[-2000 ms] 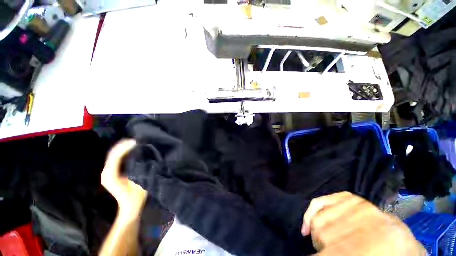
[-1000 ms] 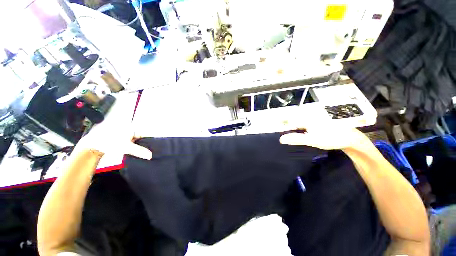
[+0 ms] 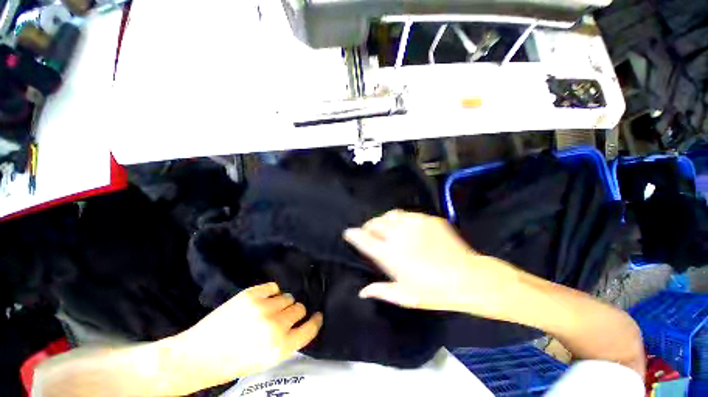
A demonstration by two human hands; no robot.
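Note:
A dark garment (image 3: 310, 194) lies bunched across the lap, below the front edge of the white sewing table (image 3: 209, 93). My left hand (image 3: 260, 326) is at its lower left part, with curled fingers gripping the cloth. My right hand (image 3: 411, 260) lies over the middle of the garment, slightly blurred, thumb and fingers apart; whether it pinches cloth I cannot tell. The presser foot area (image 3: 353, 108) has no cloth under it. A small shiny metal guide (image 3: 365, 152) sticks out at the table edge, above the garment.
The sewing machine arm (image 3: 442, 9) crosses the top. A dark tray with small metal bits (image 3: 576, 92) is at the bed's right end. Blue crates (image 3: 594, 159) with dark cloth stand at the right, another crate (image 3: 671, 329) lower right. Thread cones (image 3: 58, 46) are at the upper left.
The garment was held up stretched between both hands at the table edge; now it is lowered and bunched on the lap. Both hands have moved down and closer together, and the view has tilted downward.

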